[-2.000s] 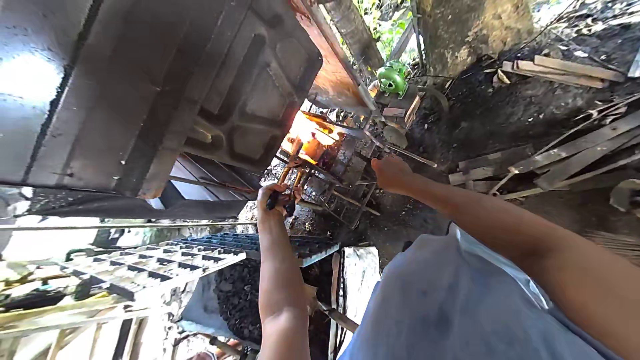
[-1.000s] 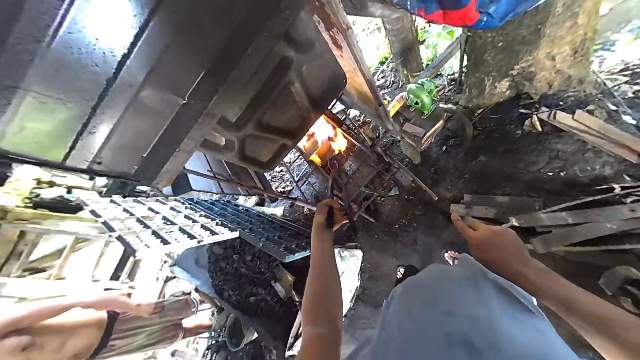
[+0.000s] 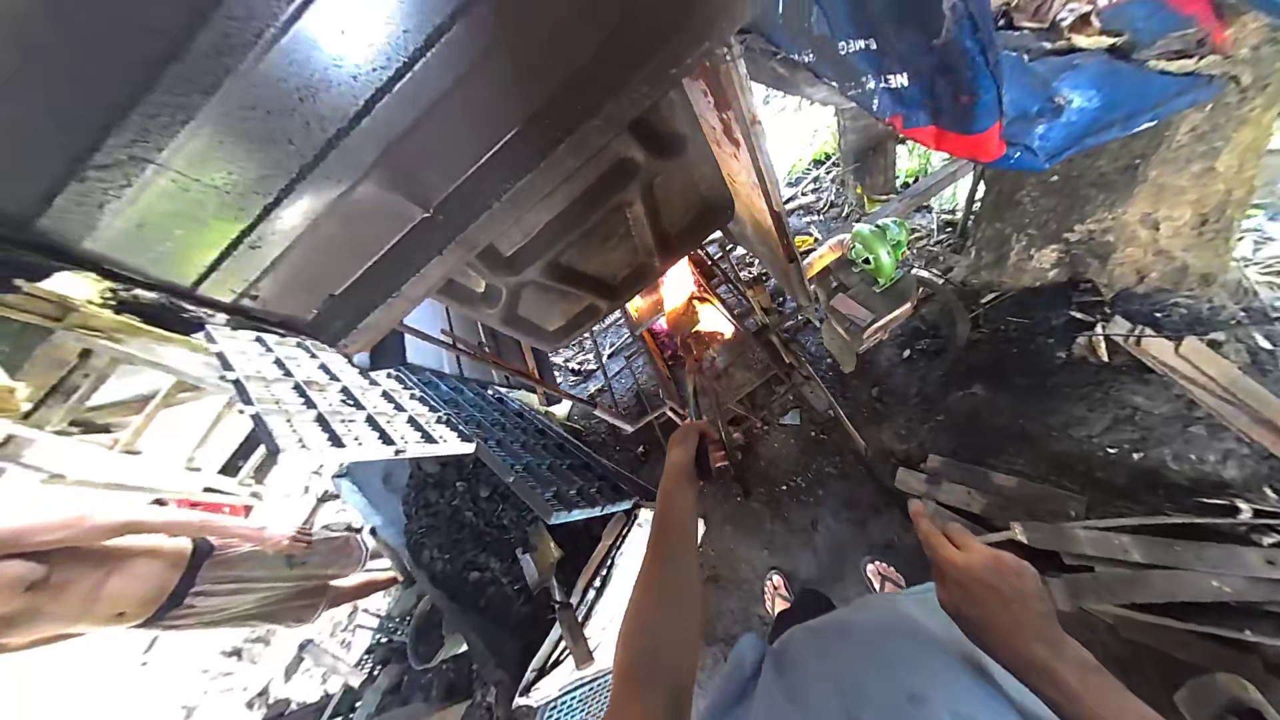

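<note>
An open charcoal fire (image 3: 690,305) burns below the dark metal sheeting. My left hand (image 3: 697,445) is closed around the dark handle of a long tool whose far part reaches toward the flames; what kind of tool it is cannot be told. Over at the right, my right hand (image 3: 975,575) hangs with its fingers extended near wooden planks (image 3: 1150,550); the frame does not settle whether it holds anything. Beyond the fire, to its right, stands a green blower (image 3: 879,252) with a pipe pointing toward the hearth.
Dark molded metal sheeting (image 3: 380,170) hangs low overhead. At left are plastic slatted panels (image 3: 340,400), a container of charcoal (image 3: 470,560) and a knife-like tool (image 3: 560,600). Another person (image 3: 120,570) stands at the far left. A metal rod (image 3: 835,410) leans beside the hearth.
My right hand has moved away from the hearth to the right. My left hand stays near the fire with the tool. The view has shifted, and the other person has come into it.
</note>
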